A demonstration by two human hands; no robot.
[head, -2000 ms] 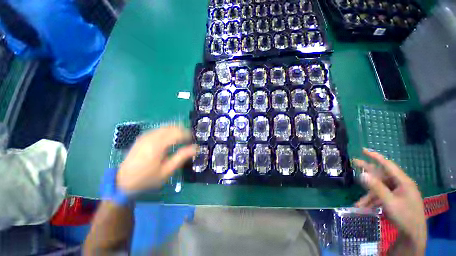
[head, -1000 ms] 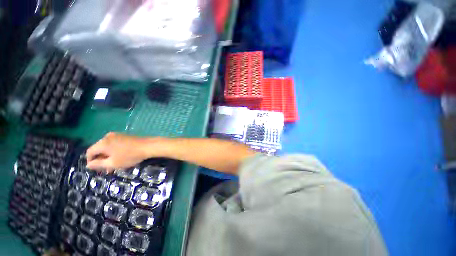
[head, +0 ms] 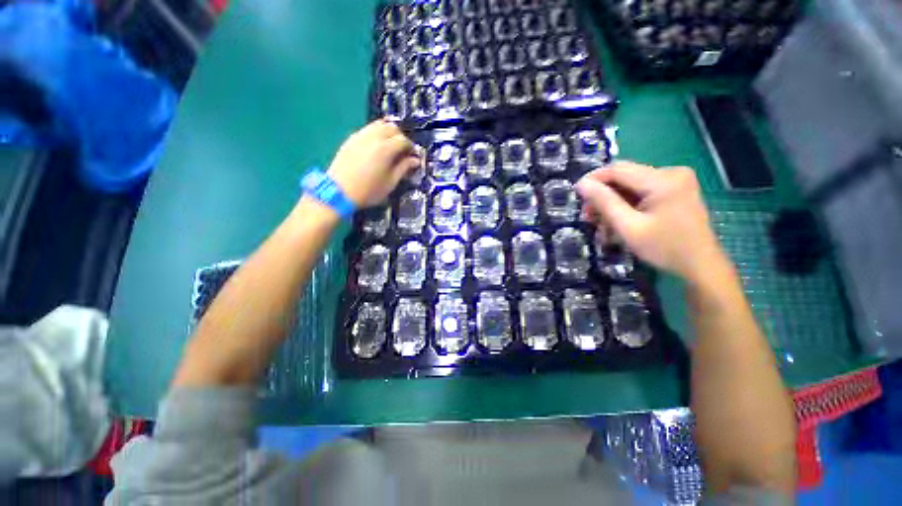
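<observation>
A black blister tray [head: 495, 371] lies in front of me with four rows of pockets. Electronic units [head: 491, 259] with clear rims and dark centres sit in the pockets. My left hand [head: 374, 165], with a blue wrist band, is over the upper left of the tray, its fingertips bent at the top row. My right hand [head: 648, 210] is over the right side near the second row, thumb and fingertips close together. Blur and the fingers hide whether either hand pinches a small part.
Another black tray [head: 485, 54] lies behind, with a tray stack [head: 707, 30] at the rear right. A phone-like slab [head: 734, 141], a clear blister tray [head: 791, 287] and grey covers [head: 831, 109] are at right. A second clear tray [head: 297, 341] is at left. A red basket [head: 836, 395] is below the right edge.
The view has swung back from the right side and floor to the tray. Compared with two seconds ago, both hands have moved from beside the tray to over its upper rows.
</observation>
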